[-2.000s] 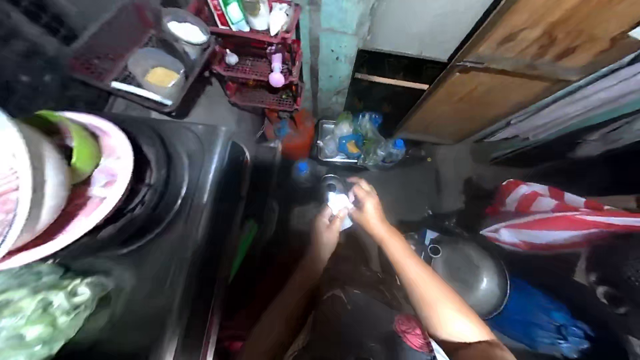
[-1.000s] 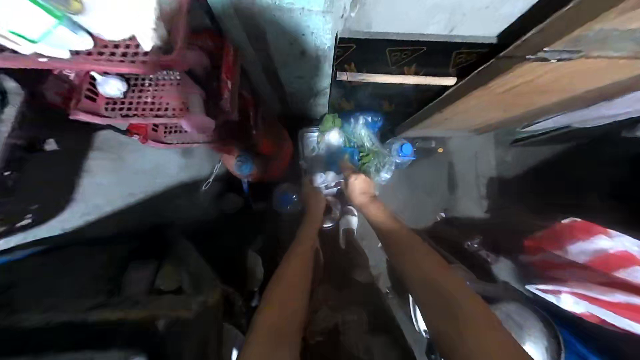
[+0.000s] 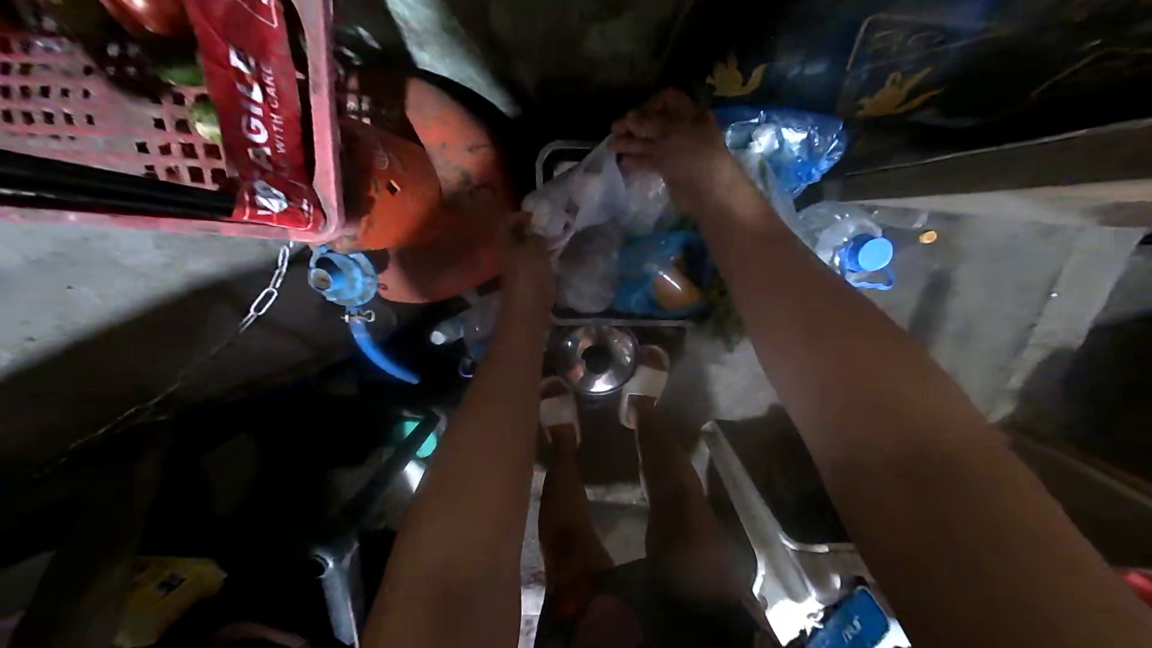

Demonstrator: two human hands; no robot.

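A thin clear plastic bag point(image 3: 598, 193) with pale contents stretches between my two hands above a metal tray point(image 3: 621, 320) on the floor. My left hand point(image 3: 526, 236) pinches its left edge; my right hand point(image 3: 670, 144) grips its upper right part. Below the bag, in the tray, lie a whitish plastic bag point(image 3: 587, 270) and a blue plastic bag point(image 3: 643, 274) with something orange-brown in it. Leafy greens point(image 3: 724, 310) stick out at the tray's right. A round shiny metal bowl or lid point(image 3: 597, 358) with a dark centre sits just in front of the tray, between my feet.
An orange gas cylinder point(image 3: 450, 198) with a blue regulator point(image 3: 344, 277) and hose stands at left, beside a pink plastic crate point(image 3: 328, 135) and a hanging chain point(image 3: 261, 301). At right lie a blue-capped plastic bottle point(image 3: 850, 243) and blue plastic point(image 3: 796, 144). A pale plastic stool point(image 3: 765, 540) is lower right.
The view has moved in close over the tray. My hands, lower and nearer together at the tray's front before, are now farther apart with the clear bag stretched between them.
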